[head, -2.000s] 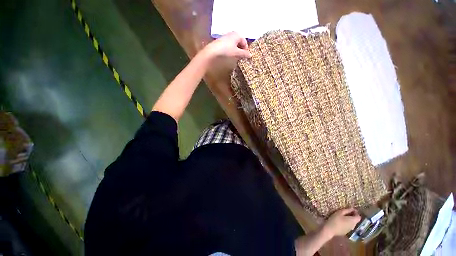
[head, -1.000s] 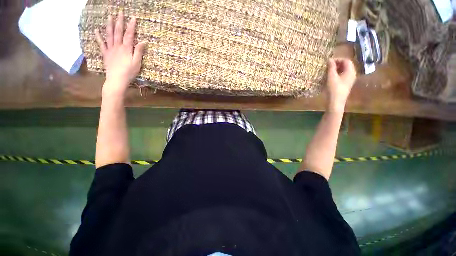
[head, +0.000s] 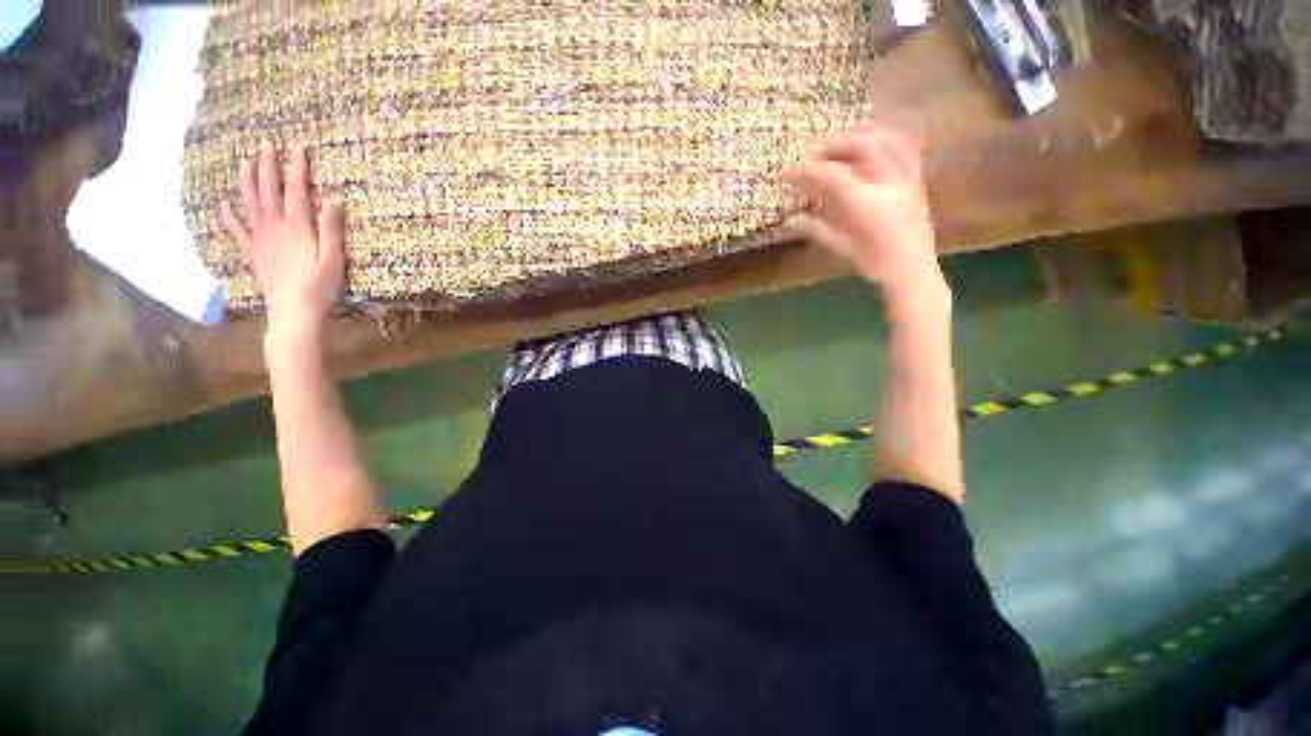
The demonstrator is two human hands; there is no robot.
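Note:
A stack of tan-brown tweed fabric pieces lies near the table's front edge, its far side cut off by the top of the picture. A white paper piece shows at its left end, partly under it. My left hand lies flat on the stack's left part, fingers spread. My right hand is at the stack's right front corner, fingers bent and blurred; whether it pinches the fabric edge is hard to tell.
A silver metal tool lies on the brown wooden table right of the stack, near a small white ticket. Darker frayed fabric lies at the far right. Yellow-black tape crosses the green floor.
The view has turned since the earlier frames. My left hand went from the stack's edge to flat on top. My right hand has moved in from beside the stack onto its right front corner.

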